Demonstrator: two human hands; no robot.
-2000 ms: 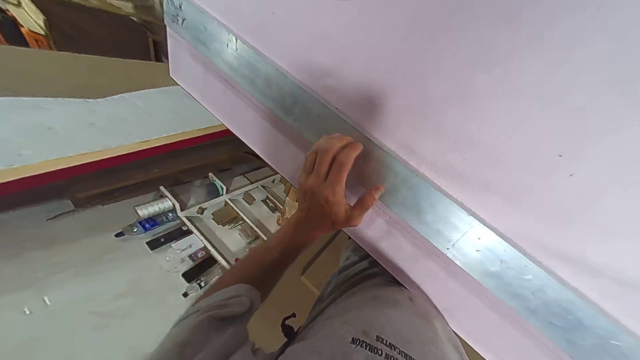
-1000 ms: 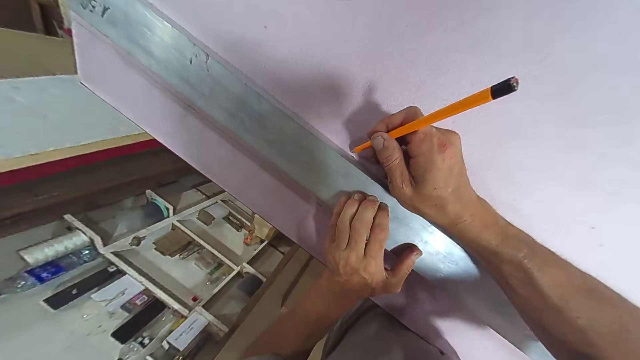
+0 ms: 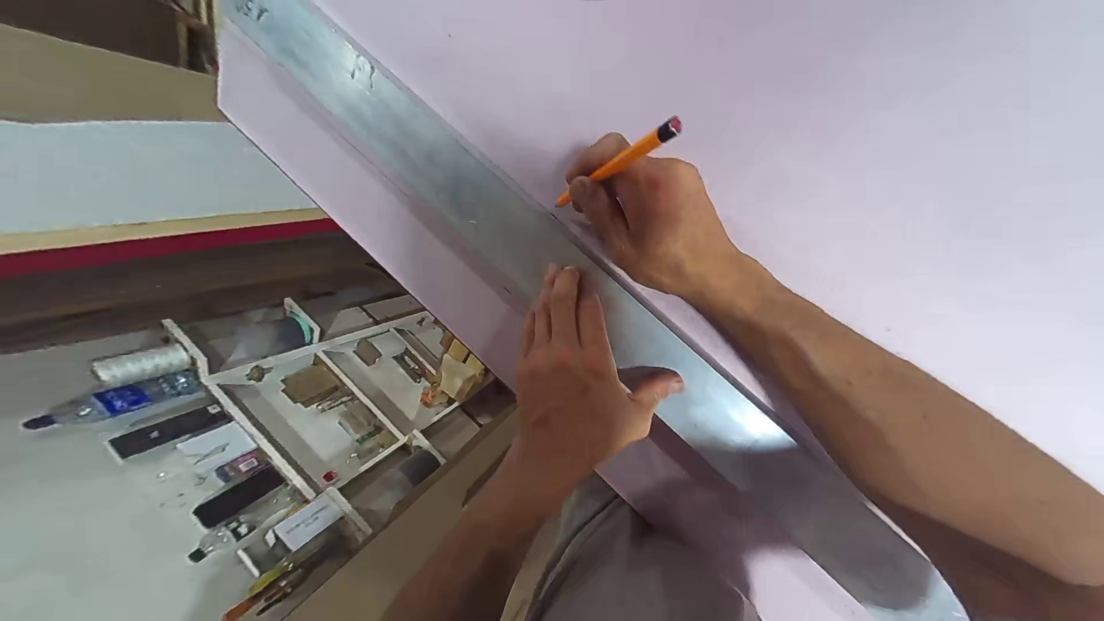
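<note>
A long metal straightedge (image 3: 431, 177) lies diagonally across a pale pink sheet (image 3: 862, 172), a little in from the sheet's left edge. My left hand (image 3: 573, 379) rests flat on the straightedge near its middle, fingers together and thumb spread out to the right. In my right hand (image 3: 660, 211) is an orange pencil (image 3: 634, 155) with a dark end. Its tip points down to the sheet beside the upper edge of the straightedge; whether it touches cannot be told. My right forearm crosses over the lower part of the straightedge.
Below the sheet at the left is a white divided tray (image 3: 259, 440) with scraps in its compartments. Near it lie a plastic bottle (image 3: 121, 398), a roll of white cord (image 3: 142, 366) and several dark flat items. Pale boards with a red edge (image 3: 164, 246) stand at upper left.
My right hand, out of view in the oldest frame, has come in with the pencil. Since one second ago the pencil stands at a different slant, and my left hand's fingers lie straighter on the straightedge.
</note>
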